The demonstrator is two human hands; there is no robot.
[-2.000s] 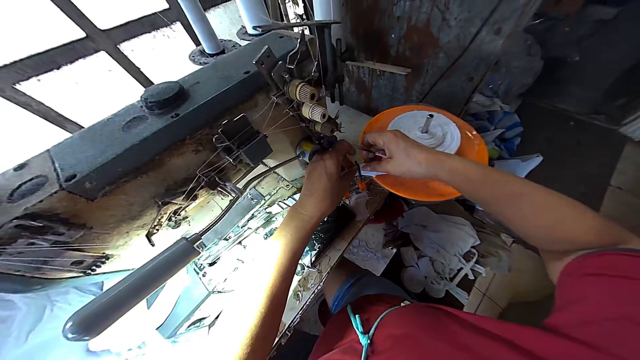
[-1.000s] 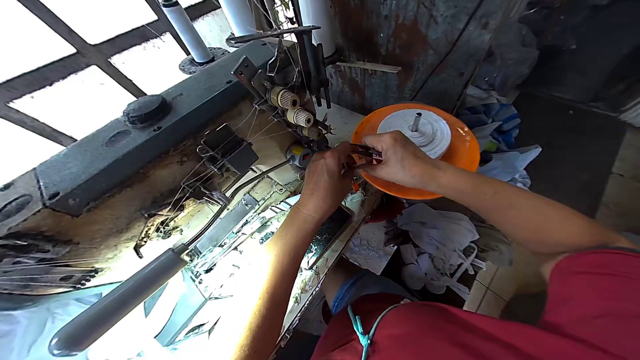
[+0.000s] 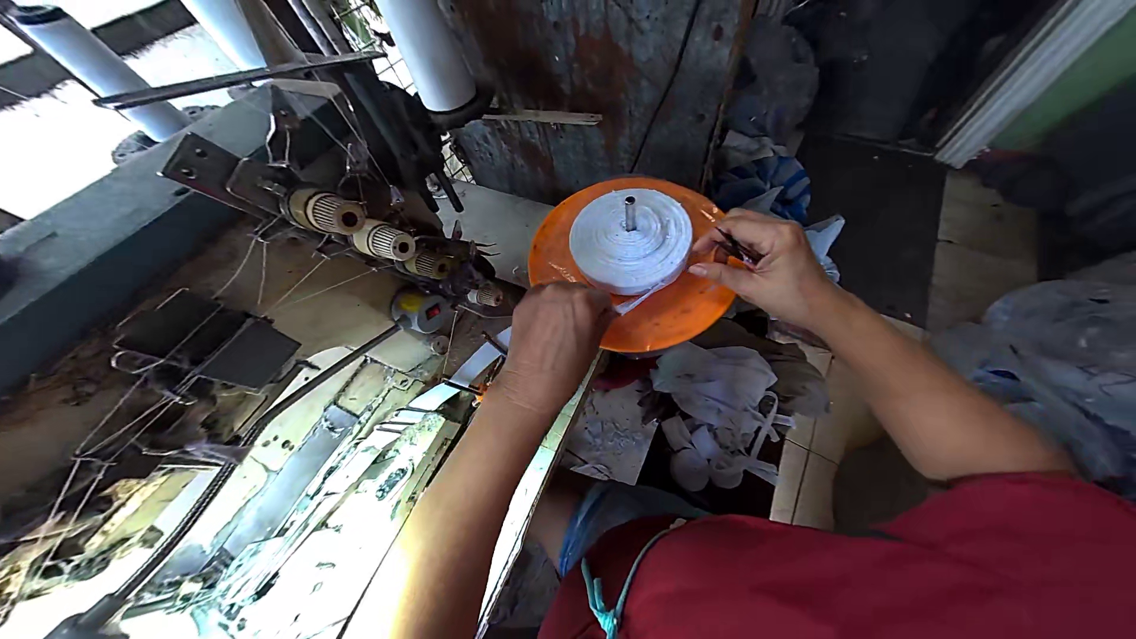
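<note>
A wound roll of white fabric tape (image 3: 621, 244) lies on an orange round plate (image 3: 652, 324), with a metal pin (image 3: 630, 213) standing up at its centre. My left hand (image 3: 564, 324) is at the plate's front left edge, its fingers closed on the end of a white tape strip (image 3: 646, 297) that runs to the roll. At the roll's right side, my right hand (image 3: 763, 262) holds a small dark metal tool, perhaps thread snips (image 3: 738, 248). Another white strip (image 3: 479, 362) lies on the sewing machine, left of my left hand.
The sewing machine (image 3: 293, 497), with ribbed tension dials (image 3: 328, 211) and taut threads, fills the left side. White thread cones (image 3: 430, 53) stand behind it. A lamp's flexible neck (image 3: 204, 488) crosses the machine. White fabric scraps (image 3: 714, 382) lie below the plate.
My hands, close together beside the machine before, are now apart on either side of the roll. The view has shifted toward the plate.
</note>
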